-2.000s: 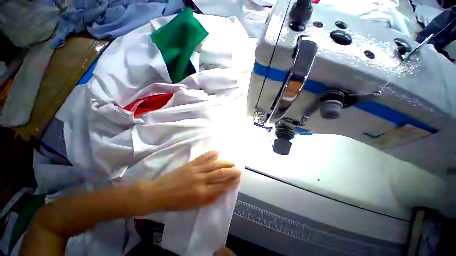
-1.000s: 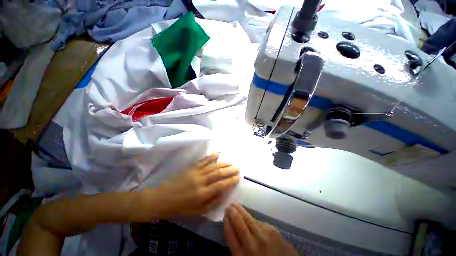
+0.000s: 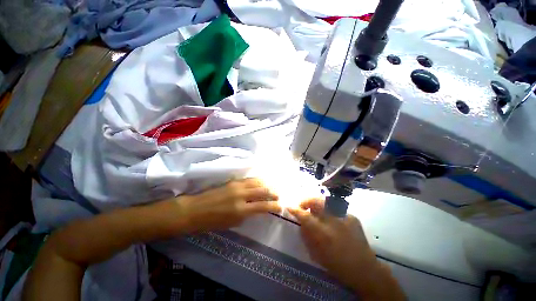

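Note:
The white garment body [image 3: 200,159] lies in folds on the table left of the machine head [image 3: 405,117], with a green panel [image 3: 213,59] and a red panel [image 3: 179,129] showing. My left hand [image 3: 238,203] lies flat on the cloth's near edge, fingers pointing right. My right hand [image 3: 329,229] is beside it, below the presser area, fingertips on the cloth edge with thumb and fingers close together. Glare hides the needle, the presser foot and the exact grip.
The ruler strip [image 3: 258,258] runs along the front table edge. Light-blue cloth [image 3: 141,23] is heaped at the far left. White and red garments [image 3: 435,26] lie behind the machine. A dark tray [image 3: 499,285] is at the lower right.
My right hand has moved up and forward from the table's front edge to beneath the machine head. The near cloth edge has been drawn up off the ruler. My left hand stays on the cloth.

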